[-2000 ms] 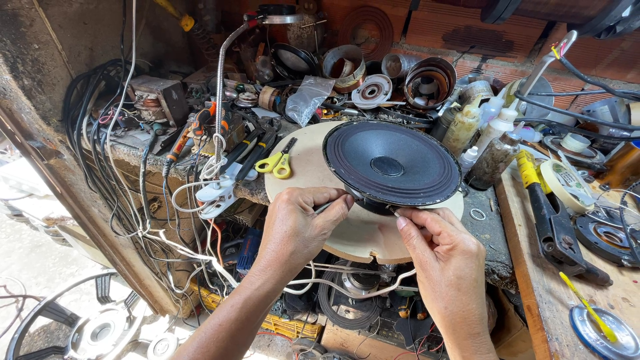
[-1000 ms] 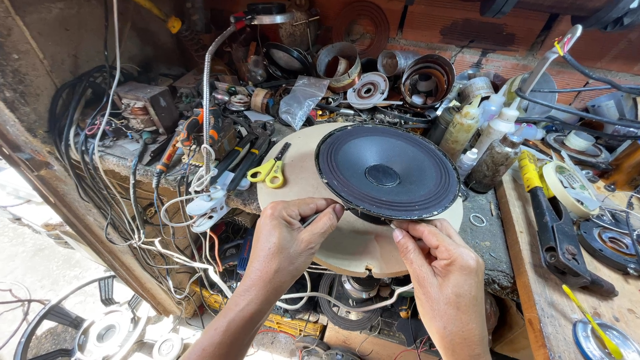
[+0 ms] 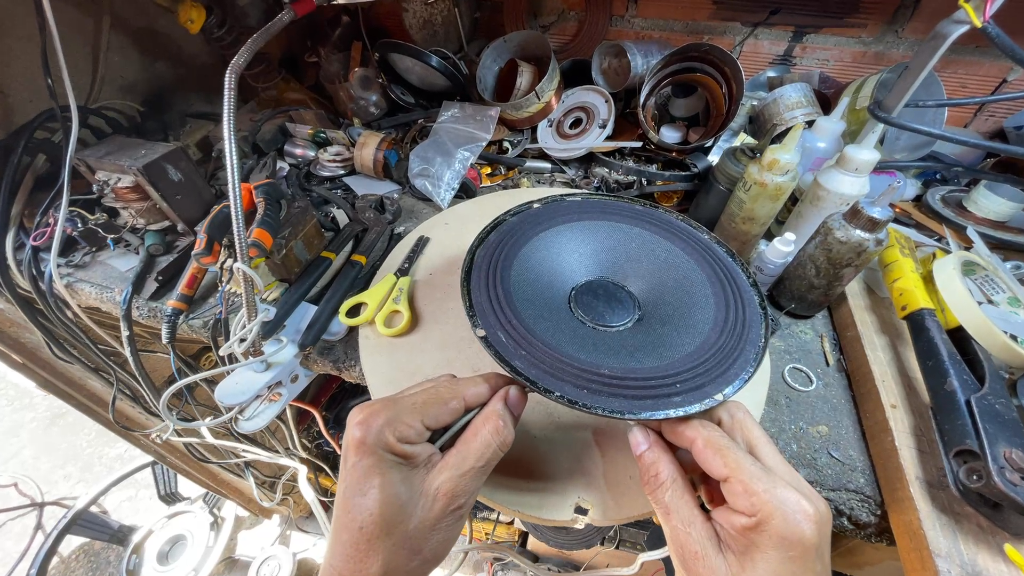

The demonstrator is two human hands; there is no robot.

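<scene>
A round loudspeaker with a dark cone [image 3: 528, 264] lies face up, tilted a little, over a pale round board [image 3: 424, 336]. My left hand [image 3: 432, 464] pinches a thin grey rod-like tool, mostly hidden in the fingers, close to the speaker's near rim. At the near right rim, my right hand [image 3: 720, 488] has its thumb and fingers near or against the edge; whether they grip it is hard to see. Yellow-handled scissors [image 3: 396, 292] rest on the board, left of the speaker.
Glue bottles [image 3: 832, 192] stand right of the speaker, beside a metal ring [image 3: 799, 378]. Pliers [image 3: 336, 280] and a white clamp [image 3: 268, 384] lie left. Behind are speaker parts [image 3: 576, 120] and a plastic bag [image 3: 454, 152]. A large yellow-handled tool [image 3: 952, 376] sits on the right plank.
The speaker and board have turned slightly between the first two frames, and the scissors on the board with them. Both hands stay at the speaker's near rim.
</scene>
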